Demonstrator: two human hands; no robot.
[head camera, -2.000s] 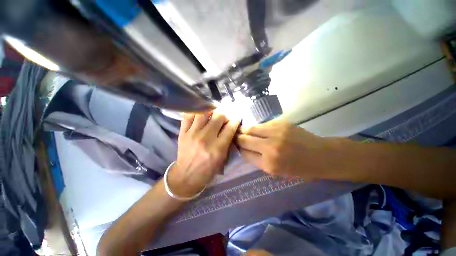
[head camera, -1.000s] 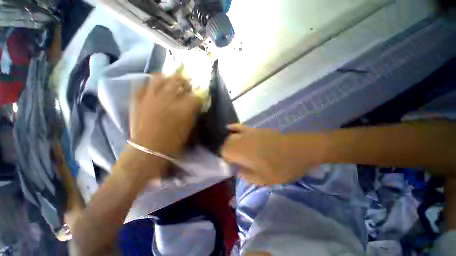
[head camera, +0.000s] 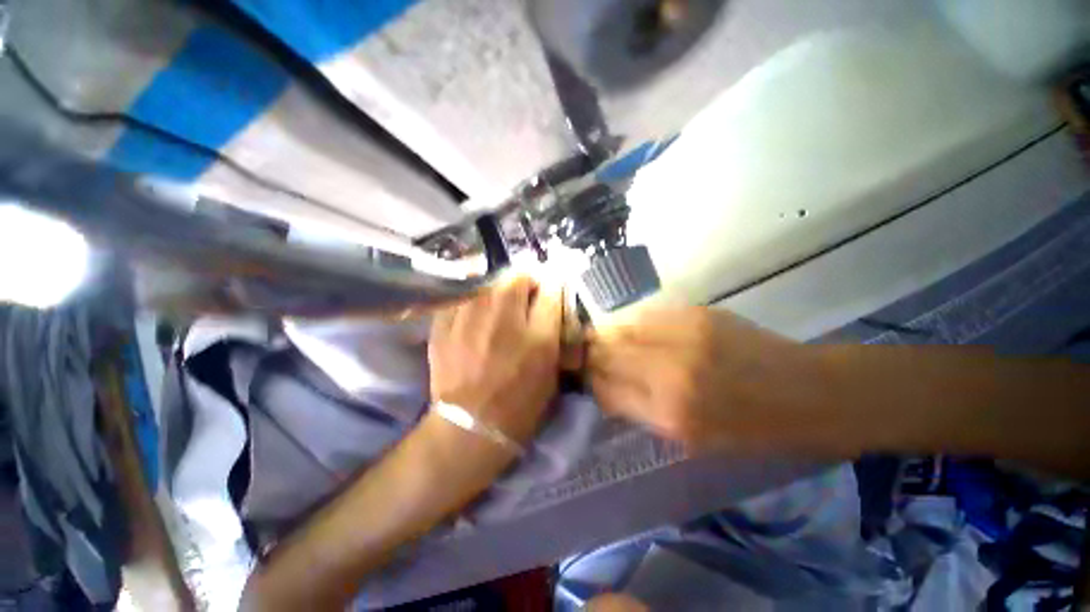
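Observation:
Light grey cloth with dark bands (head camera: 317, 412) lies bunched left of and under my left hand. My left hand (head camera: 500, 353) lies on the work close below the needle area, fingertips lost in lamp glare. My right hand (head camera: 669, 371) is just right of it, slightly blurred, fingers pinched on the edge of a narrow dark strip (head camera: 573, 359) between the hands. The ridged tension dial (head camera: 619, 277) sits just above my right fingers. The presser foot and needle are hidden by glare.
The white sewing machine head with blue stripe (head camera: 395, 108) looms above. The machine bed (head camera: 825, 167) is at right, with the ruled grey edge (head camera: 634, 460) in front. Grey strips (head camera: 54, 418) hang at far left. Grey and blue cloth (head camera: 765, 538) lies below the edge. A bright lamp (head camera: 36, 257) glares at left.
One second ago both hands were lower and apart, with dark cloth spread between them. Now they are close together by the needle area. The view has shifted, and the machine head fills the top again.

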